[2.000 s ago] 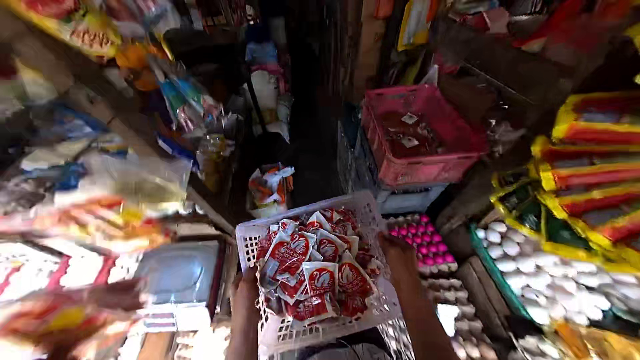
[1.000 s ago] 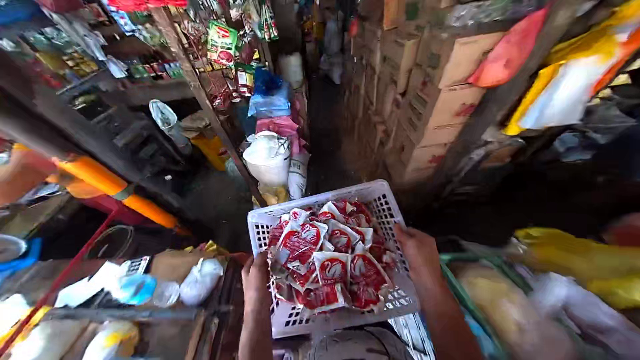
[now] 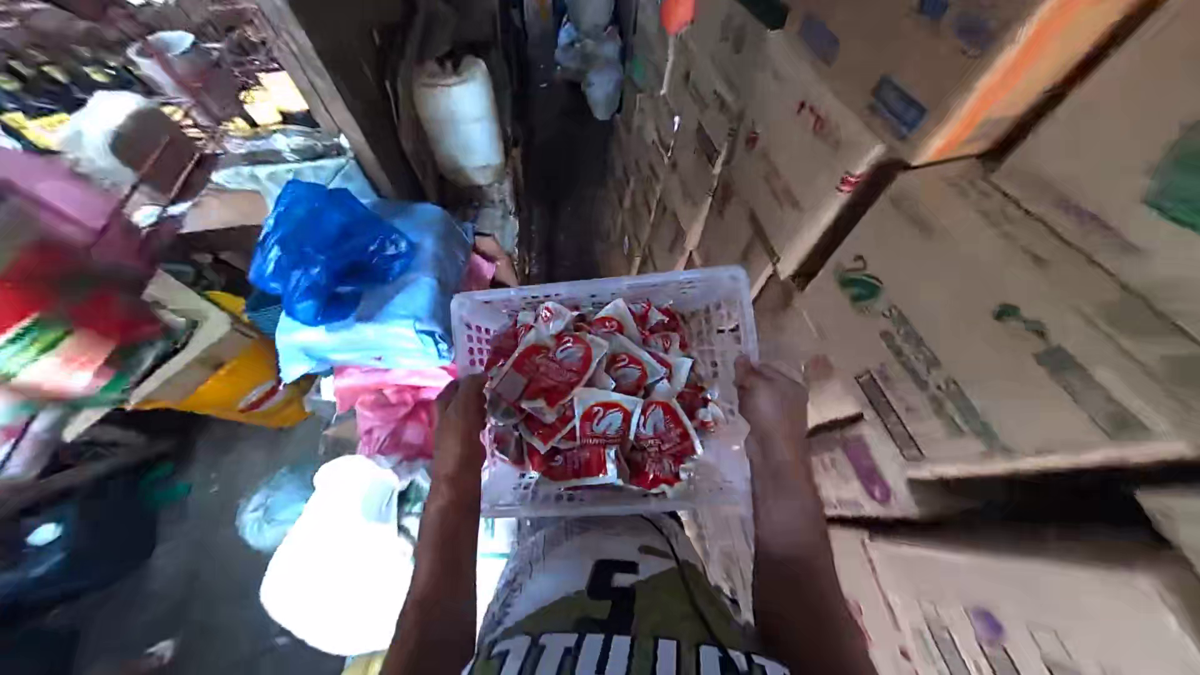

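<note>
A white perforated plastic basket (image 3: 605, 503) is held level in front of my body, between both hands. Several small red and white printed packets (image 3: 605, 419) lie heaped inside it. My left hand (image 3: 462, 412) grips the basket's left side, and my right hand (image 3: 771, 398) grips its right side. The fingers are partly hidden by the rim. Below the basket is my printed shirt.
Stacked cardboard boxes (image 3: 1012, 328) line the right side. On the left stand bundles under a blue plastic bag (image 3: 328, 248), pink bags (image 3: 394, 412), a bright white sack (image 3: 342, 558) and a whitish plastic container (image 3: 459, 117). A dark narrow passage (image 3: 567, 187) runs ahead.
The view has moved along the passage, from egg trays and a pink crate to stacked boxes beside me. Both hands have kept hold of the basket throughout.
</note>
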